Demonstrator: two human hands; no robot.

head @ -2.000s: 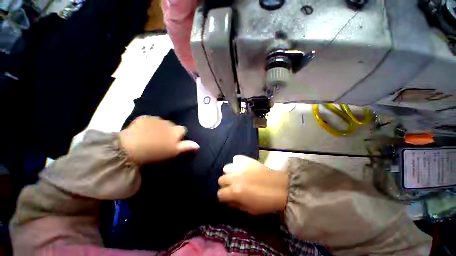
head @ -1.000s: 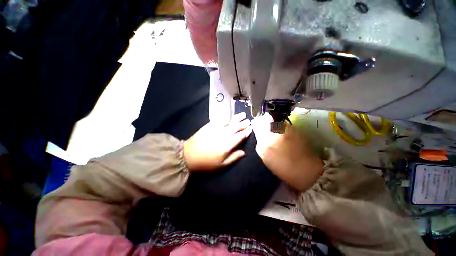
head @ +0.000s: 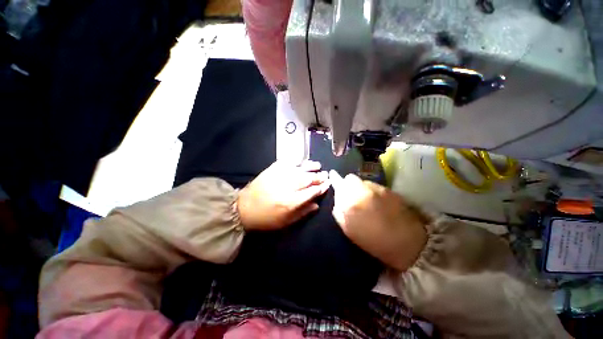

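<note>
A black fabric panel lies on the white sewing table, runs under the sewing machine head and hangs toward my lap. My left hand rests on the panel just left of and below the needle area, fingers pointing right. My right hand is close beside it, its fingertips on the cloth just below the presser foot area. The fingertips of both hands nearly meet. Whether the fingers pinch the cloth is hard to tell. The needle is hidden behind the head and the bright glare.
Yellow-handled scissors lie right of the needle area. A labelled case and an orange piece are at the far right. Dark cloth is piled at left. A pink fluffy cover hangs at the head's left end.
Since two seconds ago both hands have come together near the needle. Over the last second the panel's far edge has moved away from me, and both hands have stayed close together.
</note>
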